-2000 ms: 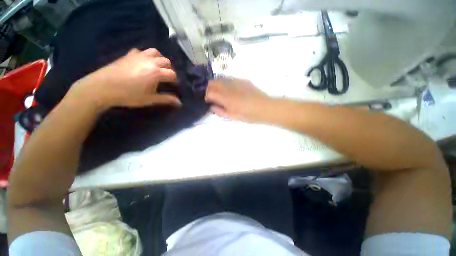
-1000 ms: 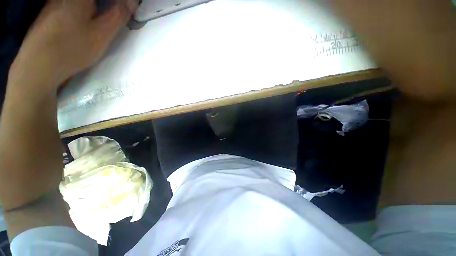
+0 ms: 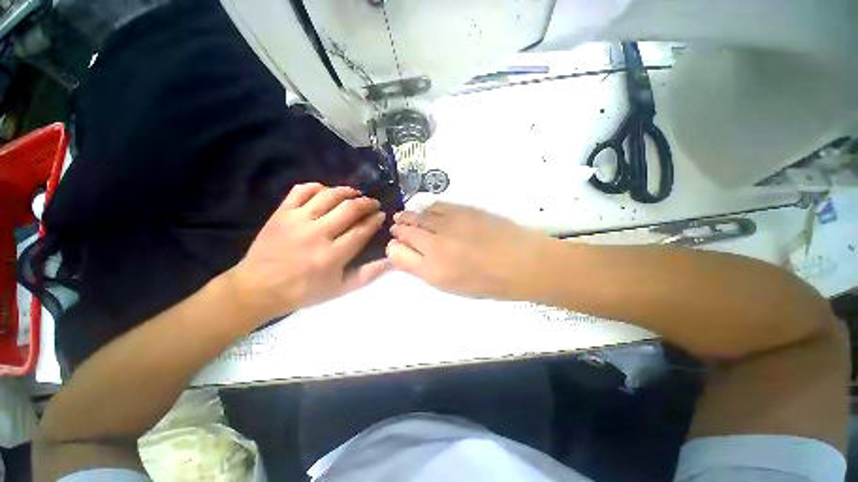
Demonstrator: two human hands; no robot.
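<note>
A large dark cloth (image 3: pixel 179 141) covers the left of the white table. Its edge lies under the presser foot and needle area (image 3: pixel 386 162) of the white sewing machine (image 3: pixel 461 33). My left hand (image 3: pixel 315 240) rests on the cloth with its fingertips close to the needle. My right hand (image 3: pixel 461 247) is just right of it, fingertips pinching the cloth edge in front of the needle. The fingertips of both hands nearly touch. A small holed metal disc (image 3: pixel 435 181) and a pale ribbed knob (image 3: pixel 410 153) sit right of the needle.
Black-handled shears (image 3: pixel 637 141) lie on the machine bed at right. Metal snips (image 3: pixel 710 231) lie below them, beyond my right forearm. A red crate (image 3: pixel 47 188) stands at far left, with black loop handles (image 3: pixel 47 273) beside it. A cream bundle (image 3: pixel 198 447) is below the table.
The view has swung back up from the table's front edge to the machine. Compared with the oldest frame, my left hand has come closer to my right hand at the needle.
</note>
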